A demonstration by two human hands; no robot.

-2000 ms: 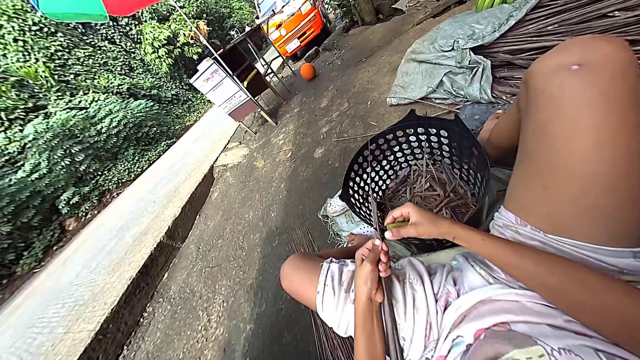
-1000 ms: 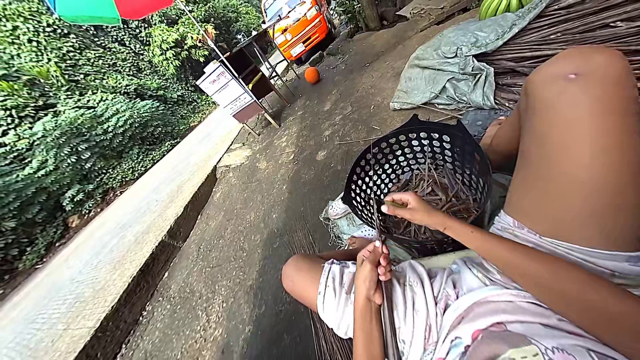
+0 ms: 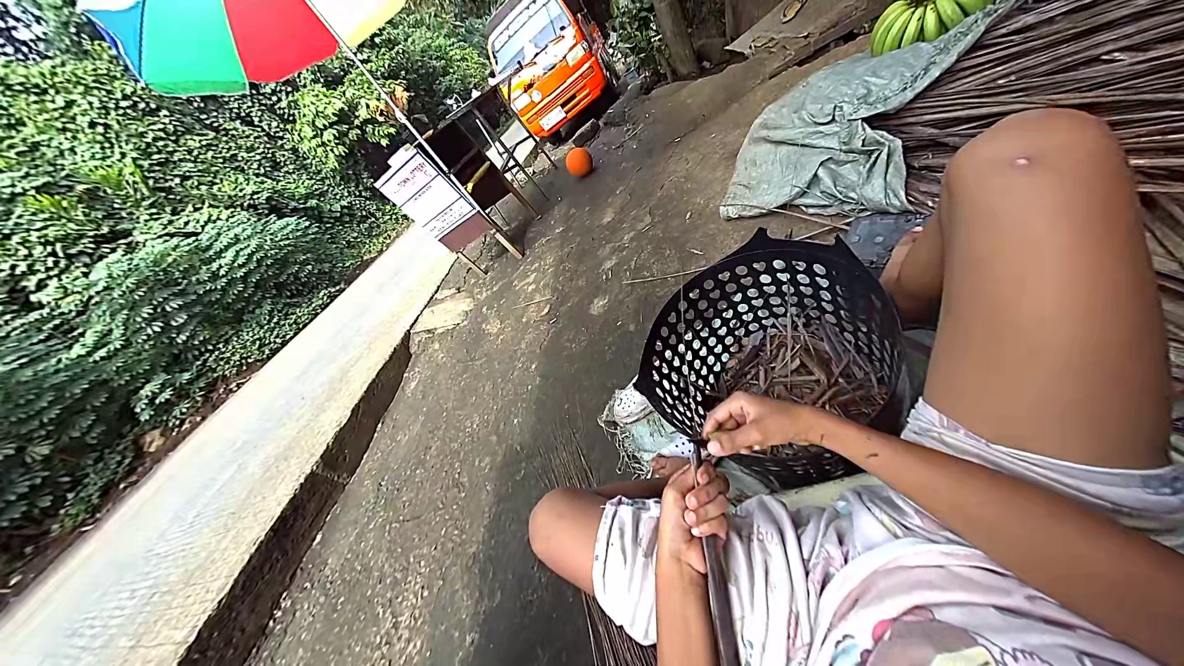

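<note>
My left hand (image 3: pixel 696 507) is closed around a long dark dried leaf strip (image 3: pixel 719 592), which runs down past my wrist over the patterned shorts. Just above it, my right hand (image 3: pixel 747 425) pinches something small at the strip's upper end with thumb and fingertips; what exactly is too small to tell. A thin midrib-like stick (image 3: pixel 683 370) rises from there across the basket's side. Behind my hands a black perforated plastic basket (image 3: pixel 668 338) leans open toward me, with brown dried leaf scraps (image 3: pixel 814 370) inside it.
A grey-green woven sack (image 3: pixel 819 148) and a pile of dried fronds (image 3: pixel 1027 69) lie at the upper right, with green bananas (image 3: pixel 916 23). More sticks (image 3: pixel 610 638) lie by my left knee. Farther off are an orange ball (image 3: pixel 579 163), a signboard stand (image 3: pixel 435 199) and an orange vehicle (image 3: pixel 555 79).
My right hand moved up from my left hand along the strip, then came back down close to it. My left hand has kept its hold in about the same place.
</note>
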